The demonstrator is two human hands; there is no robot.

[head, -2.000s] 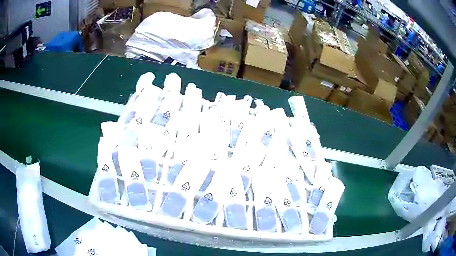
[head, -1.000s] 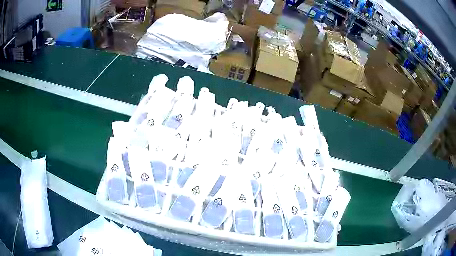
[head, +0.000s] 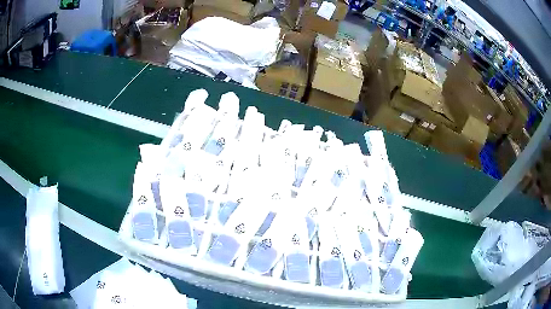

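Note:
A wide white packing tray (head: 260, 286) lies across the green belt in front of me. It holds rows of slim white bagged units (head: 298, 250), leaning, with small black symbols and blue-grey patches at their lower ends. The upper parts are overexposed, so single units are hard to tell apart. A fanned stack of empty white bags (head: 130, 289) lies at the lower left, cut off by the frame's bottom edge. A long white sleeve or bundle (head: 44, 241) lies at the far left. Neither of my hands is in the picture.
A crumpled clear plastic bag (head: 504, 253) lies at the right by a slanted metal post (head: 510, 172). Beyond the green belt (head: 72, 130) and its pale rails stand open cardboard cartons (head: 336, 81), a white sack heap (head: 226, 45) and a blue stool (head: 95, 41).
The camera view has shifted, so the tray and background sit slightly further right and the left sleeve slightly higher. No object has visibly moved by itself, and no hand has appeared.

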